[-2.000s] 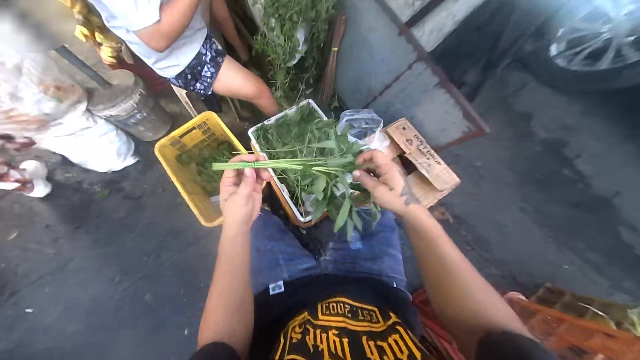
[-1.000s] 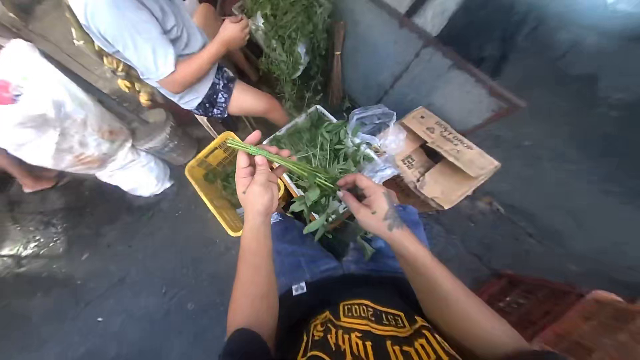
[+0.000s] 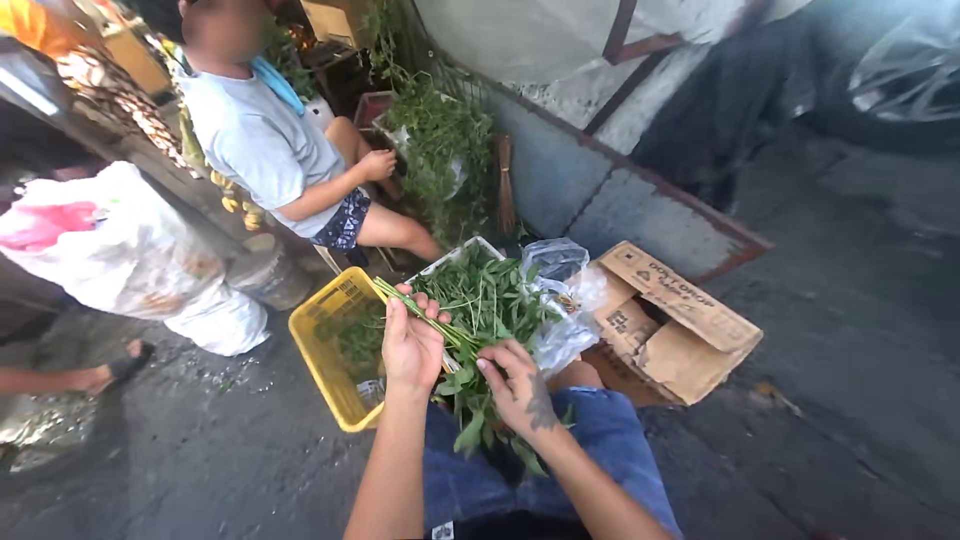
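Note:
My left hand holds a bunch of leafy greens by its long thin stems, which lie across the palm under the curled fingers. My right hand pinches the bunch lower down, where the leaves begin; its fingertips are partly hidden. The leaves hang down over my lap. Behind the hands, a white crate holds a heap of loose greens. To its left, a yellow plastic crate has some greens at the bottom. Clear plastic bags lie at the right side of the heap.
An opened cardboard box lies at the right, by a metal panel. A seated person is beyond the crates, near more greens and a bundle of sticks. A bucket and a full white sack stand left.
The bunch has gone from level to slanting, with its leaves now hanging down over my lap. Both hands still hold it. The view has shifted, showing more of the seated person.

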